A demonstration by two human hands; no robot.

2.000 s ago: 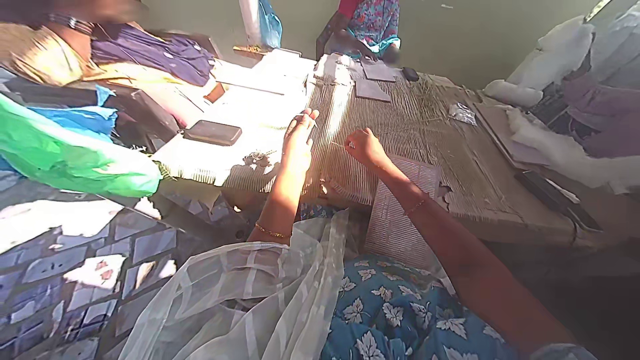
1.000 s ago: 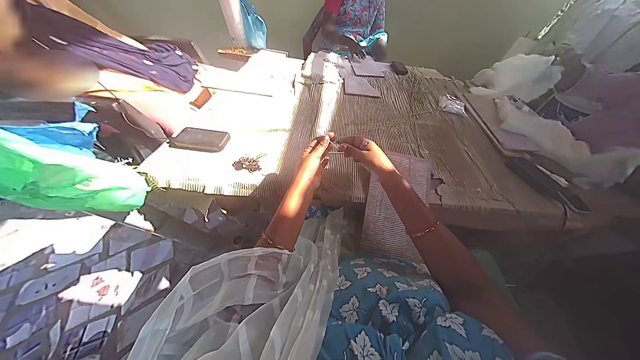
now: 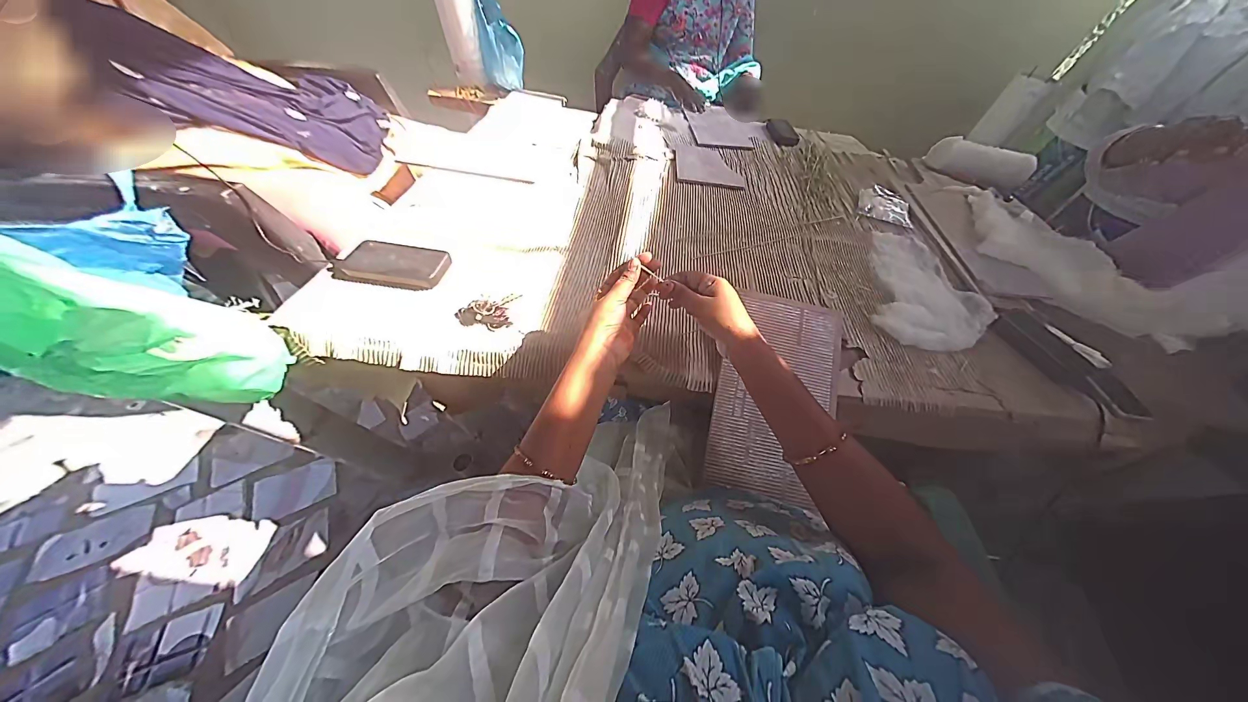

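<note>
Near the table's front edge, my left hand (image 3: 622,307) pinches a thin, stick-like piece (image 3: 650,273) between thumb and fingers. My right hand (image 3: 707,304) meets it from the right, its fingertips closed on the other end of the same piece. What the piece is, I cannot tell. Under my right forearm a ribbed, light board (image 3: 775,390) leans from the table edge down to my lap. A small tangled bundle (image 3: 487,312) lies left of my hands, and beyond it sits a dark rectangular case (image 3: 392,264).
A striped mat (image 3: 760,234) covers the table. White fluffy material (image 3: 926,292) and a clear plastic packet (image 3: 885,207) lie at right, beside a long dark bar (image 3: 1072,361). Green plastic (image 3: 136,331) is at left. A person (image 3: 682,49) sits at the far side, another at upper left.
Two seconds ago my hands were apart; they have come together at the fingertips around the thin piece. The left hand has moved right toward the right hand.
</note>
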